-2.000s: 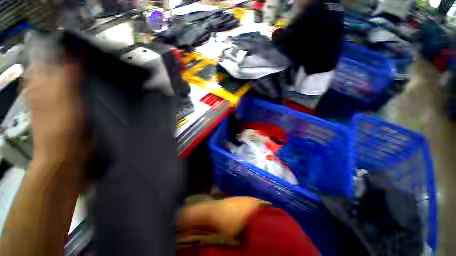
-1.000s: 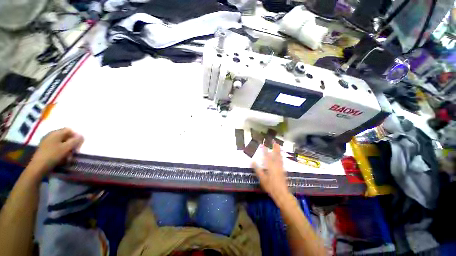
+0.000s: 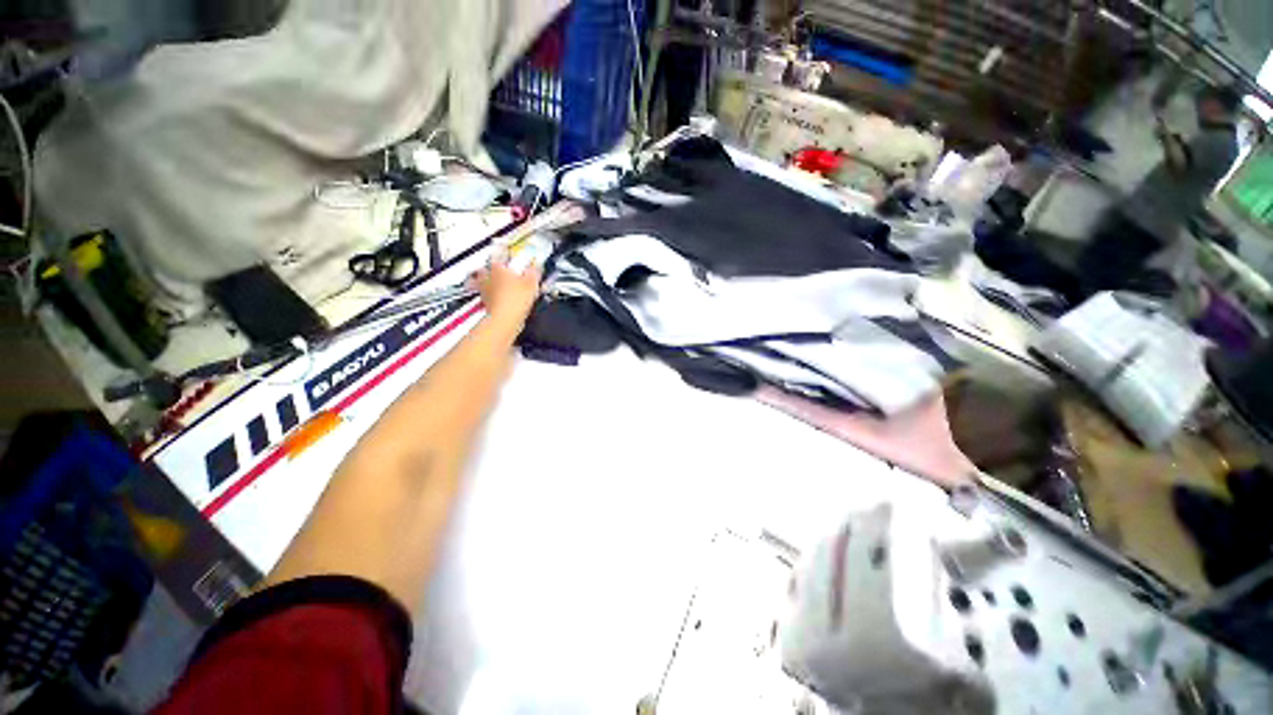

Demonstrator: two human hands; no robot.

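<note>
My left hand reaches across the table to the near left end of a garment heap. Its fingers are small and blurred at the cloth's edge, so I cannot tell whether they grip it. The heap has a black or dark-grey part at the back and a pale grey-white part in front, with dark edges hanging towards me. My right hand is not in view. The white sewing machine head is blurred and cut off at the bottom right.
Black-handled scissors and a dark flat object lie at the left. A pink cloth lies under the heap's right side. A beige draped cloth is behind at left. Another machine and a blurred person are farther back.
The view has swung left. My left hand has moved from the table's front edge to the garment heap. My right hand, earlier by the small dark patches, is out of view.
</note>
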